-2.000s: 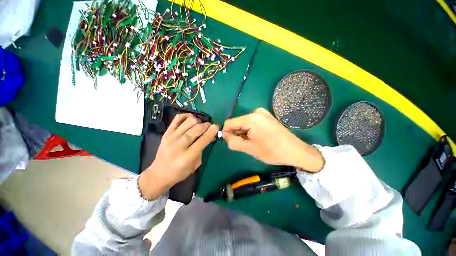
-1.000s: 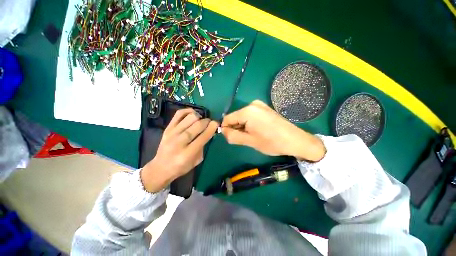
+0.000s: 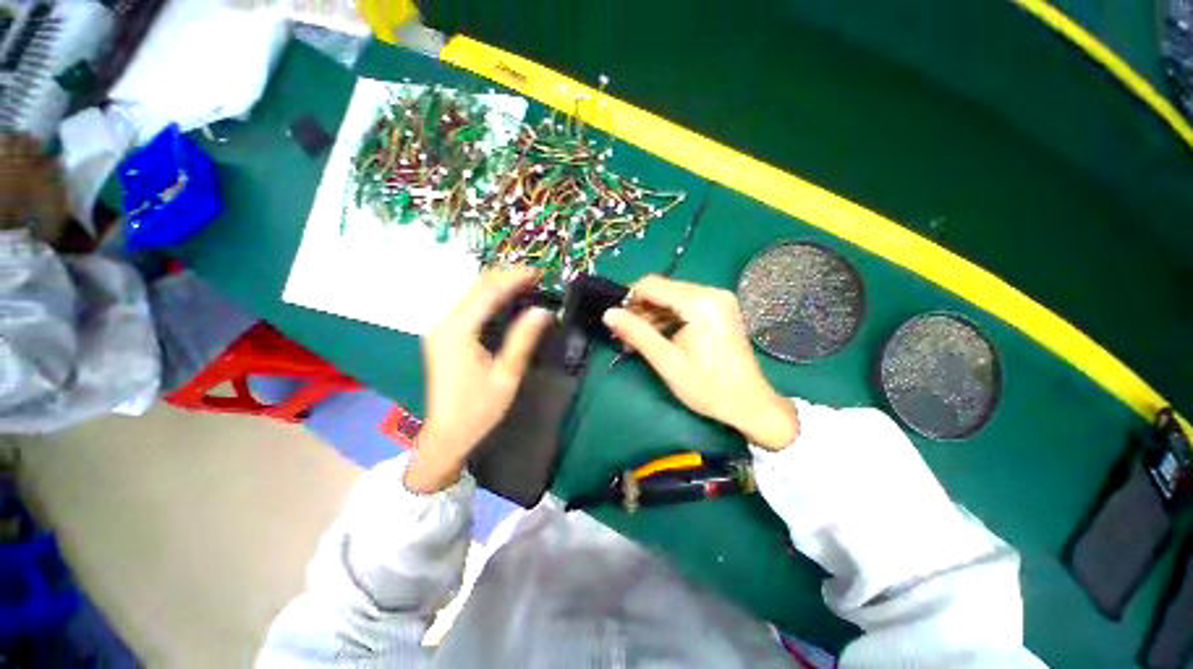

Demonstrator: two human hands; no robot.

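The black device housing (image 3: 527,431) lies on the green bench mat in front of me, its upper end between my hands. My left hand (image 3: 474,359) grips the upper left part of the housing. My right hand (image 3: 700,342) holds a small dark square piece, likely the circuit board module (image 3: 597,303), at the housing's top right. Fingers hide parts of both, and fine wires cannot be made out. The tangled pile of wired boards (image 3: 556,196) lies just beyond on a white sheet (image 3: 380,281). The electric screwdriver (image 3: 680,481) lies to the right of the housing.
Two round dishes of screws (image 3: 801,301) (image 3: 939,375) stand at right. A thin dark stick (image 3: 687,235) lies beside the pile. Black housings (image 3: 1123,536) lie far right. Yellow tape (image 3: 785,183) edges the bench. At left are a blue bin (image 3: 170,190), a red stool (image 3: 268,373) and another person's sleeve (image 3: 72,342).
The view has shifted, showing more at the left. My hands have come apart from the small white plug they pinched together. The dark square piece now stands raised between them.
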